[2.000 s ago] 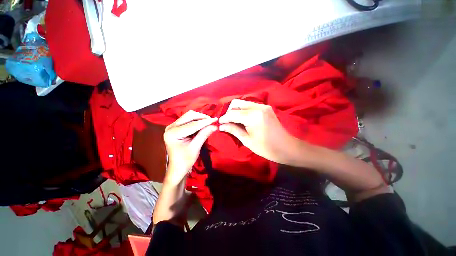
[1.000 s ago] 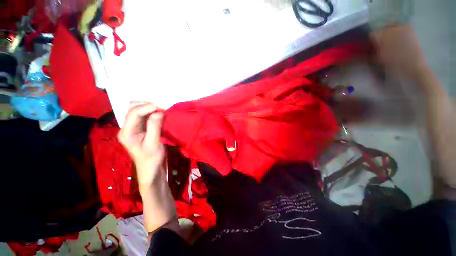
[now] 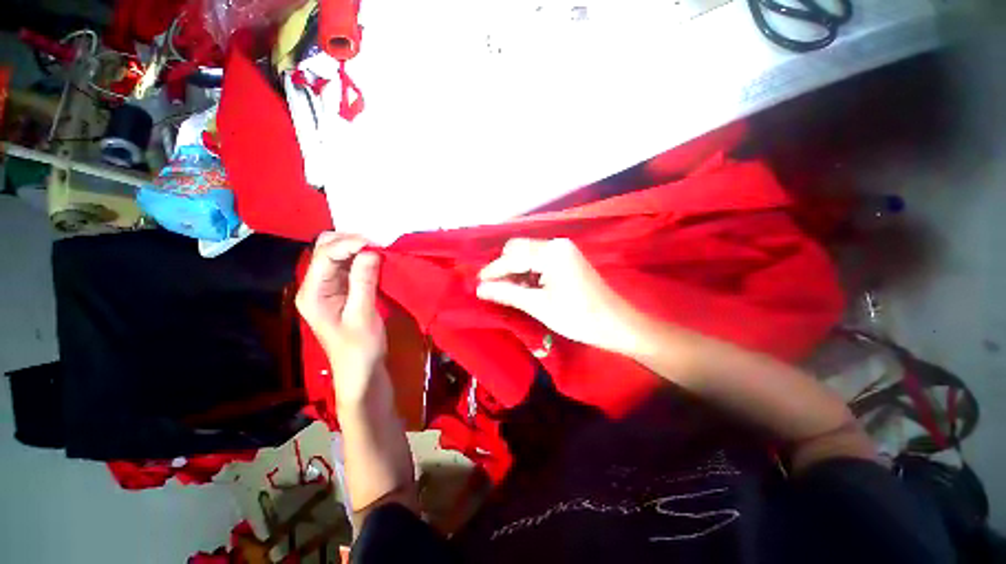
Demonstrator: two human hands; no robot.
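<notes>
A bright red garment (image 3: 706,264) lies across my lap and against the front edge of the white table. My left hand (image 3: 348,289) pinches its left end near the table's corner. My right hand (image 3: 541,281) is over the middle of the cloth with thumb and fingertips together; whether it pinches cloth or something tiny cannot be told. A small pale spot shows on the cloth below my right hand.
Black-handled scissors (image 3: 800,20) lie on the white table (image 3: 485,121). A red spool (image 3: 339,31) and a small red scrap (image 3: 350,90) lie at its left. A blue packet (image 3: 190,196) and black cloth (image 3: 177,342) are further left. Straps hang at the right.
My right hand has left the cloth's middle, swung out to the far right and come back over the cloth. My left hand has moved left along the garment, drawing its end out.
</notes>
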